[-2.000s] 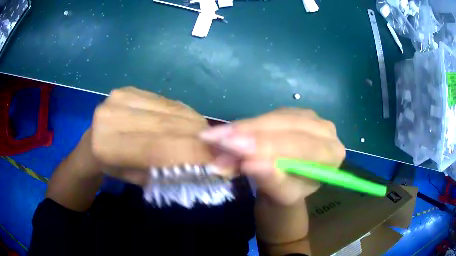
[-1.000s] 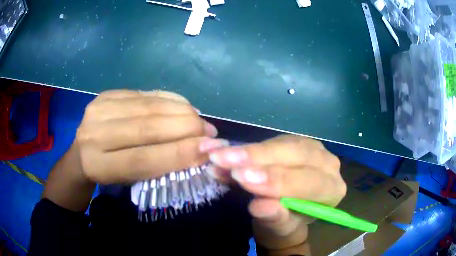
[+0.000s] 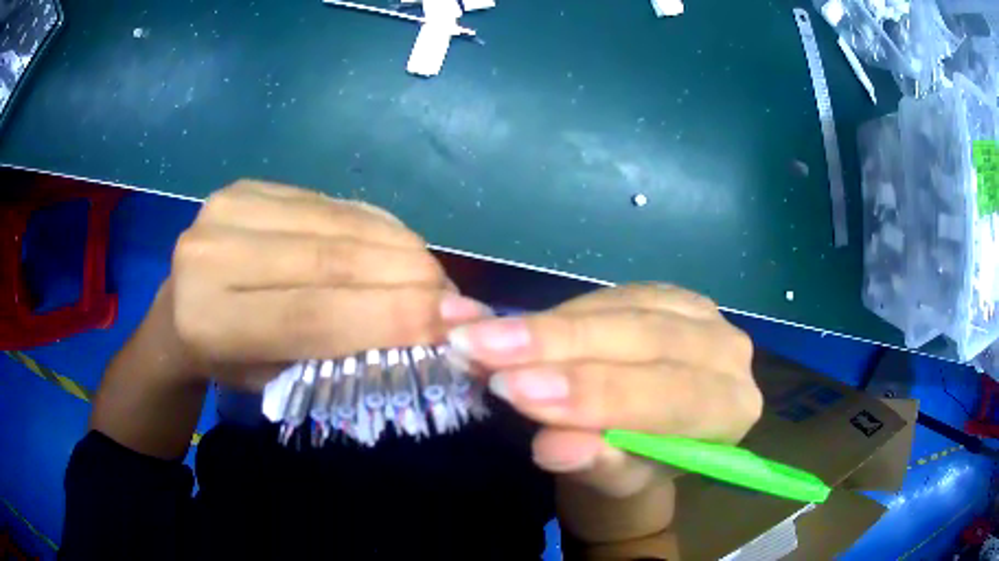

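Note:
My left hand [image 3: 312,279] is closed over a fanned bunch of workpieces [image 3: 372,395], below the bench's near edge. Their grey-white stems stand side by side, with round ends and thin ragged tips pointing down. My right hand [image 3: 646,384] has its fingertips at the right end of the bunch, touching or nearly touching my left fingertips. It also holds a bright green craft knife [image 3: 718,466], whose handle points right and down. The knife's other end is hidden by the hand. The upper part of the bunch is hidden behind my left fingers.
The dark green bench mat [image 3: 482,142] bears white tabbed pieces [image 3: 431,46] at the far edge and small white crumbs. A steel rule [image 3: 824,126], crumpled clear bags [image 3: 893,38] and a lidded clear box [image 3: 931,219] lie right. Below are a red stool [image 3: 99,258] and cardboard box [image 3: 789,427].
Since two seconds ago, the bunch has tilted so its round ends show more clearly, and has shifted slightly left. My right hand and the green knife sit lower. The view has shifted slightly.

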